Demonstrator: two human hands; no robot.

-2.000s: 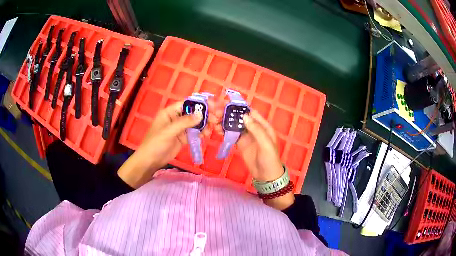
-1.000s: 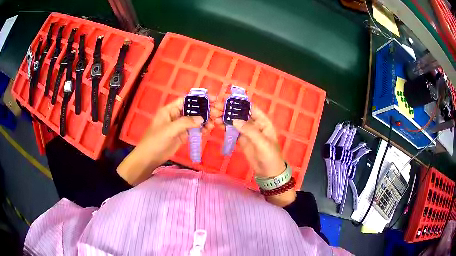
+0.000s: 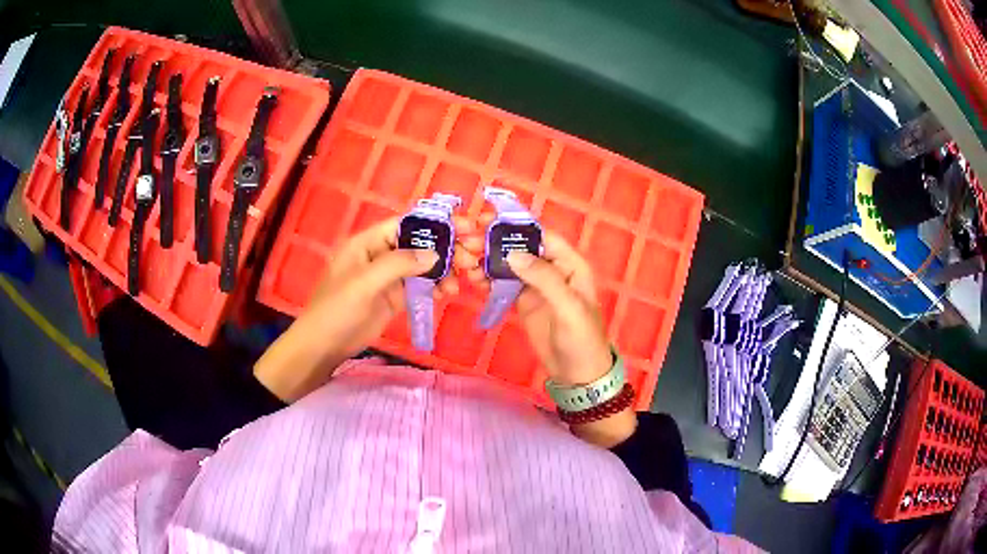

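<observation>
My left hand holds a lilac-strap smartwatch by its case, thumb on the lower part of the lit screen. My right hand holds a second lilac-strap smartwatch the same way, thumb on its lower screen. Both dark square screens face up and show small white text, too small to read. The watches are side by side, apart, above the orange-red compartment tray. The fingers behind the cases are partly hidden.
A filled tray at left bears several dark watches. On the right lie a pile of lilac watches, a calculator on papers, a blue boxed device with cables, and a red small-cell tray.
Both screens have changed from a list menu to small text. The hands keep their hold and have shifted only slightly; the right watch's strap now tilts more.
</observation>
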